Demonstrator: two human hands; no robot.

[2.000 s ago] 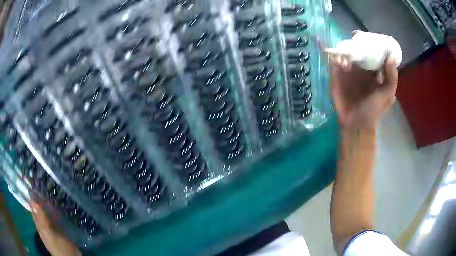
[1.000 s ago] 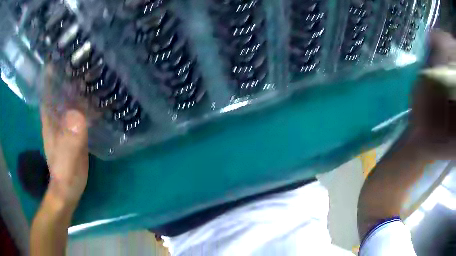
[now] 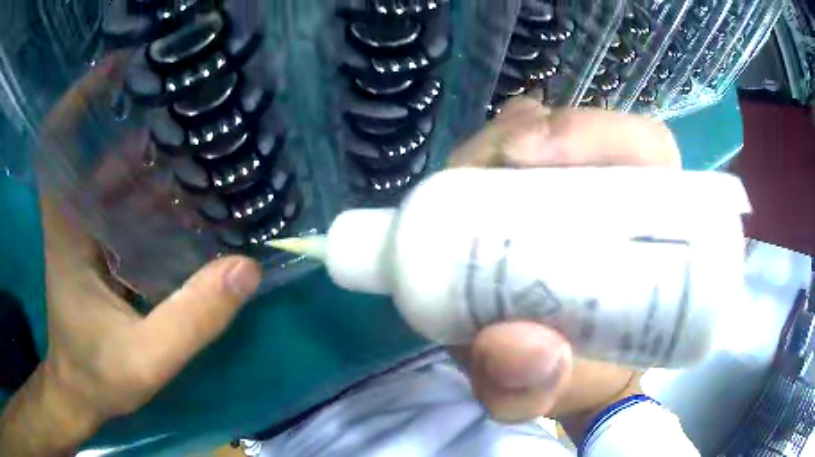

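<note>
A clear plastic tray [image 3: 308, 178] with columns of glossy black curved parts [image 3: 216, 143] fills the upper view. My left hand [image 3: 125, 330] grips the tray's near left corner, thumb on the front edge and fingers seen through the plastic. My right hand [image 3: 527, 357] holds a white squeeze bottle [image 3: 572, 259] with a printed label, lying sideways. Its pale yellow nozzle [image 3: 299, 245] points left, at the lowest black part of the left column. Whether the tip touches it I cannot tell.
A green mat [image 3: 357, 339] lies under and in front of the tray. A dark object [image 3: 13, 339] is cut off at the left edge. A dark red surface [image 3: 782, 170] is at the right. White clothing [image 3: 411, 415] shows at the bottom.
The right hand and bottle have moved from the right side to the tray's near left end. The tray looks closer. The left hand stays at its corner.
</note>
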